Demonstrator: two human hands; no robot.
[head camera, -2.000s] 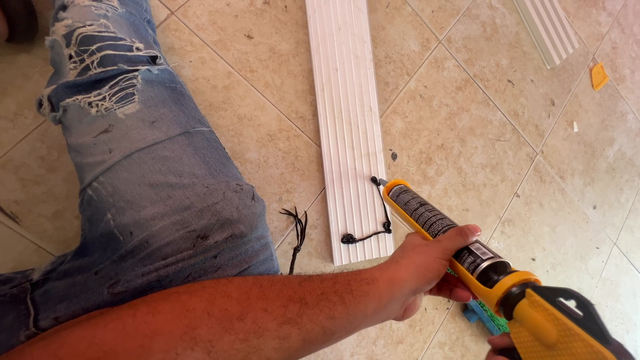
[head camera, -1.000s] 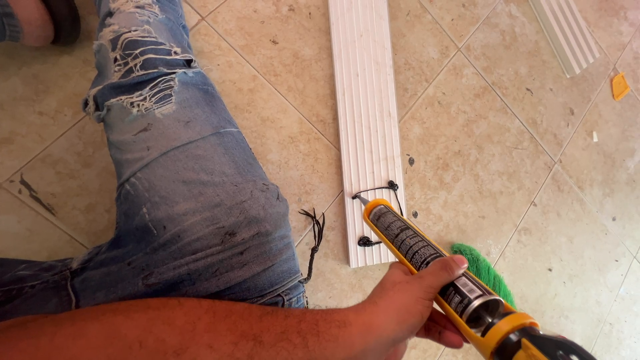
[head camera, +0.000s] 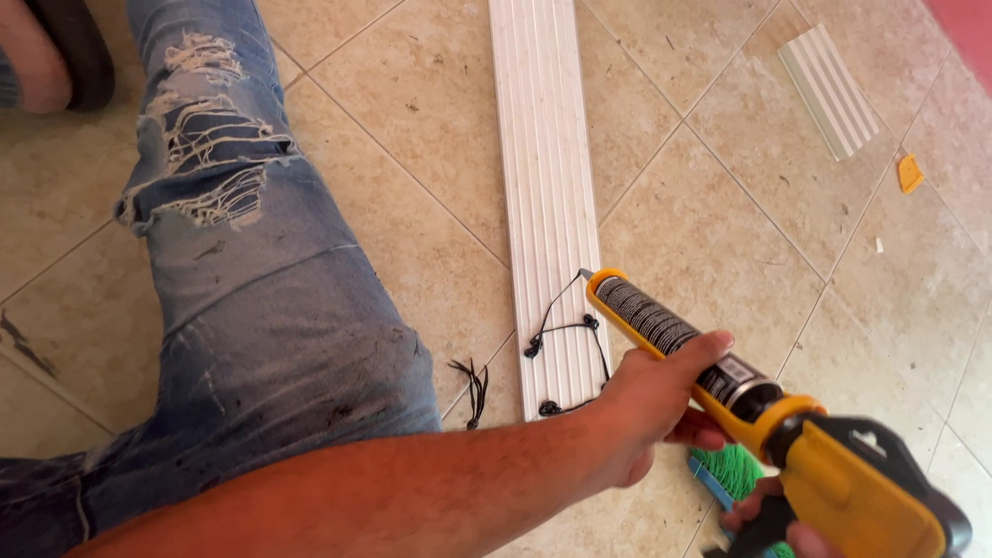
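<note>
A long white ribbed panel strip (head camera: 546, 170) lies on the tiled floor. Near its lower end a zigzag bead of black adhesive (head camera: 570, 325) runs across the ribs. My left hand (head camera: 659, 395) supports the cartridge (head camera: 651, 314) of a yellow and black caulking gun (head camera: 860, 488) from below, thumb on top. The nozzle points at the strip's right edge, and a thin black strand hangs from its tip to the bead. At the bottom right my right hand (head camera: 783, 511), partly cut off, grips the gun's handle and trigger area.
A brush with green bristles (head camera: 728, 469) and a blue base lies under the gun. Black strands (head camera: 474, 395) sit on the floor left of the strip. A short ribbed offcut (head camera: 829, 91) and an orange plastic piece (head camera: 910, 173) lie at upper right. A jeans-clad leg (head camera: 287, 310) extends at left.
The nozzle has moved further up the strip, and the black bead has grown from one line with a corner to several zigzag lines. Both hands have stayed on the gun.
</note>
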